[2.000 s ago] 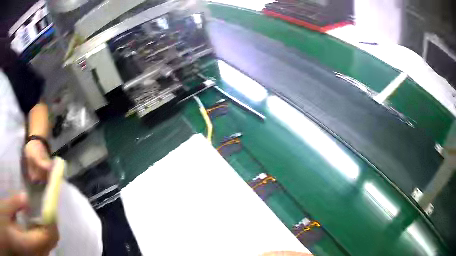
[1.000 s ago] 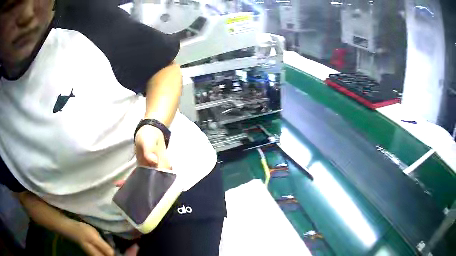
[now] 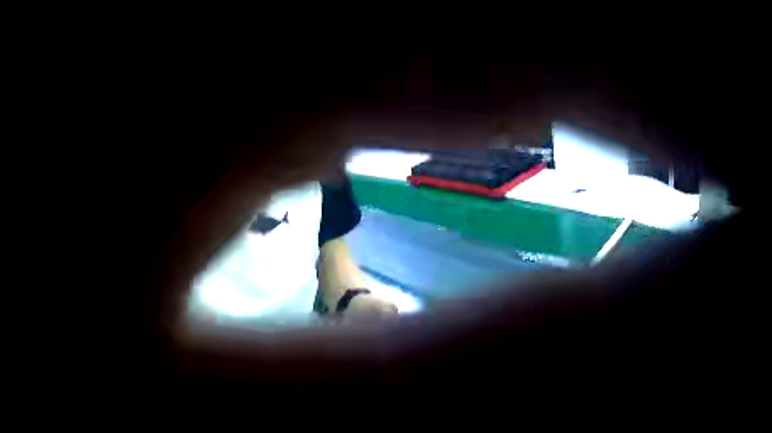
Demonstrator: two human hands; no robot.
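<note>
A dark, blurred covering blocks most of the picture and leaves a slanted opening in the middle. I cannot tell what it is. Neither of my hands can be made out. Through the opening, another person's forearm point(image 3: 340, 269) with a black wristband point(image 3: 351, 297) shows in front of a white shirt point(image 3: 264, 266). That person's hand point(image 3: 373, 308) is partly cut off by the dark edge, and I cannot see whether it holds anything.
A black tray point(image 3: 478, 167) with a red edge sits on the far white surface point(image 3: 554, 188). A green strip point(image 3: 440, 209) and a grey belt point(image 3: 423, 254) run below it. A pale bar point(image 3: 613, 242) and a silvery bundle point(image 3: 542, 258) lie to the right.
The dark covering has come over most of the view. The machine, white sheet, frames and the other person's flat dark object with a pale edge no longer show. The tray appears further left.
</note>
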